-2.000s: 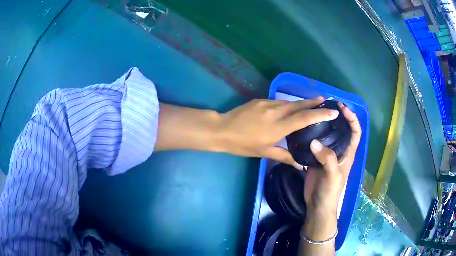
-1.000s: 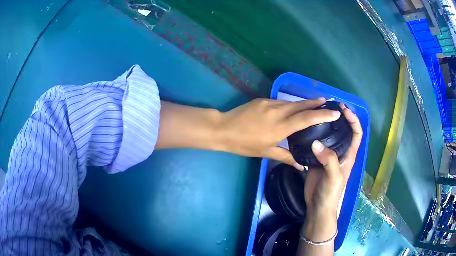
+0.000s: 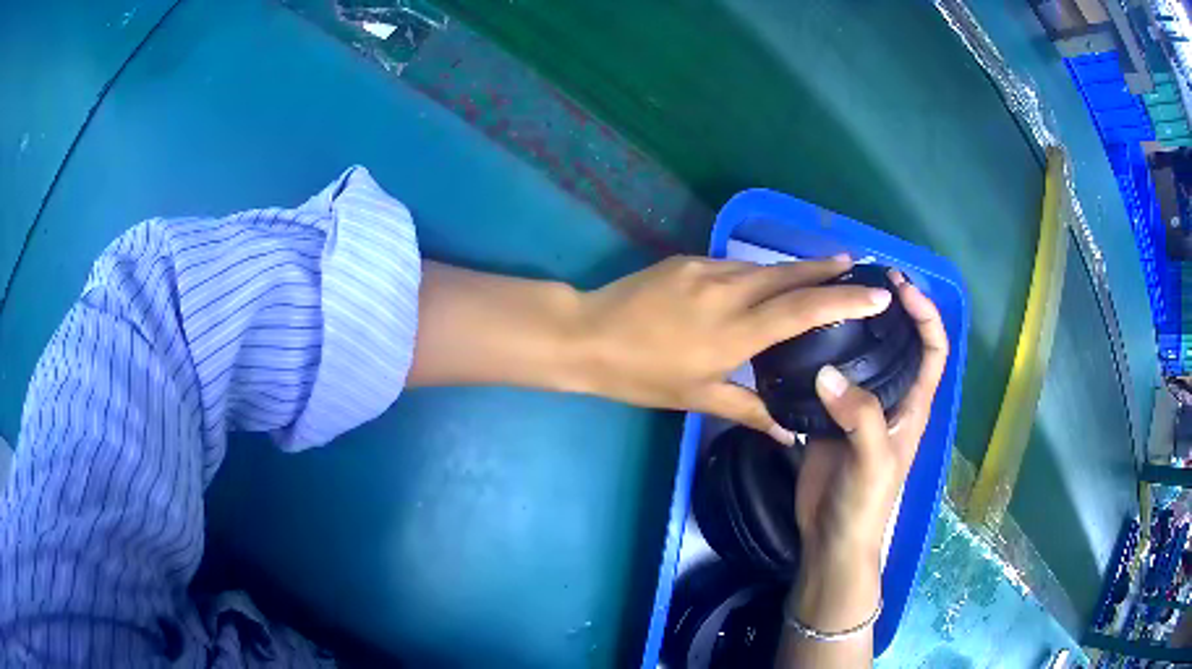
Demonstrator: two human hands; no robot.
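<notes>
My left hand (image 3: 680, 333) comes in from the left, back of the hand up, with fingers over the top and thumb at the lower edge of a black ear cup (image 3: 837, 373). My right hand (image 3: 856, 464), with a thin bracelet, holds the same cup from below and the right, thumb across its front. The cup is over the upper part of a blue tray (image 3: 935, 523) with a white liner (image 3: 748, 258). A second black ear cup (image 3: 743, 503) lies in the tray below the held one, partly hidden by my right hand. A glossy black rounded part (image 3: 712, 634) is cut off at the bottom edge.
A teal worktop (image 3: 458, 523) lies under my left arm. The dark green conveyor belt (image 3: 784, 118) runs beyond the tray. A yellow strip (image 3: 1026, 353) stands right of the tray. Frayed clear tape (image 3: 1020, 575) is at the lower right. Blue crates (image 3: 1111, 111) show at the upper right.
The held ear cup has turned slightly between my hands, and its reflections differ. The tray shows very slightly farther right. Both hands keep nearly the same grip and place.
</notes>
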